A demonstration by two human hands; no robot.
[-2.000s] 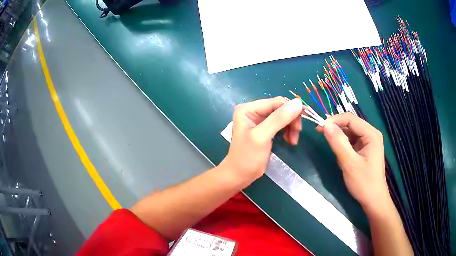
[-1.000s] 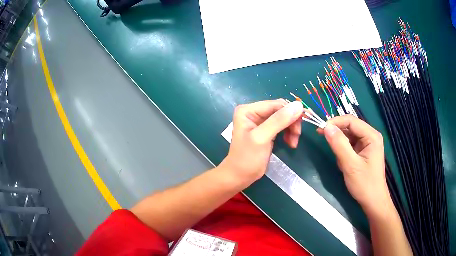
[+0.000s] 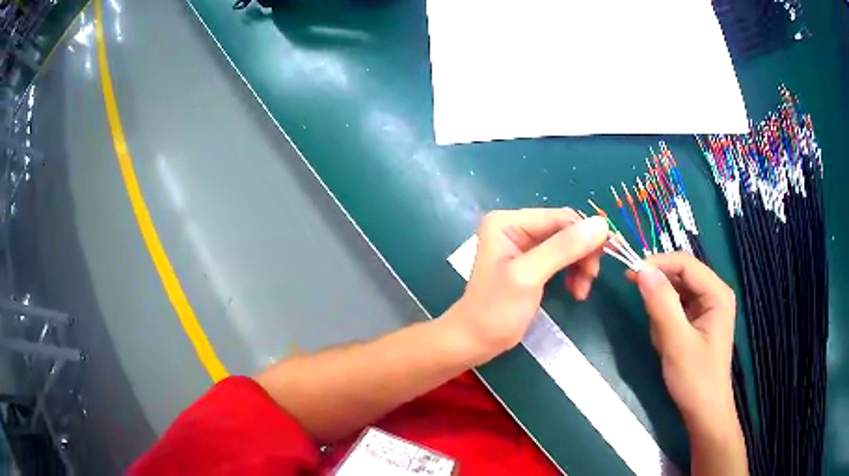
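Note:
My left hand [image 3: 535,270] pinches the tips of several thin core wires [image 3: 622,249] between thumb and finger. My right hand [image 3: 687,325] pinches the same wires at their lower end, where white shows. The wires stretch between both hands; the rest of that cable is hidden by my right hand. A smaller cable group [image 3: 678,218] with orange, blue, red and green tips lies just behind my right hand. The main cable bundle [image 3: 782,307] lies flat to the right, its coloured tips and white sleeves pointing away from me.
A large white paper sheet [image 3: 582,70] lies at the back. A silver-white flat strip [image 3: 591,383] lies under my left hand along the green table's [image 3: 372,177] near edge. A dark object is cut off at the top. Grey floor with a yellow line is at left.
The camera view has shifted, so the table things and both hands appear lower and farther right. Both hands keep the same pinch on the wires.

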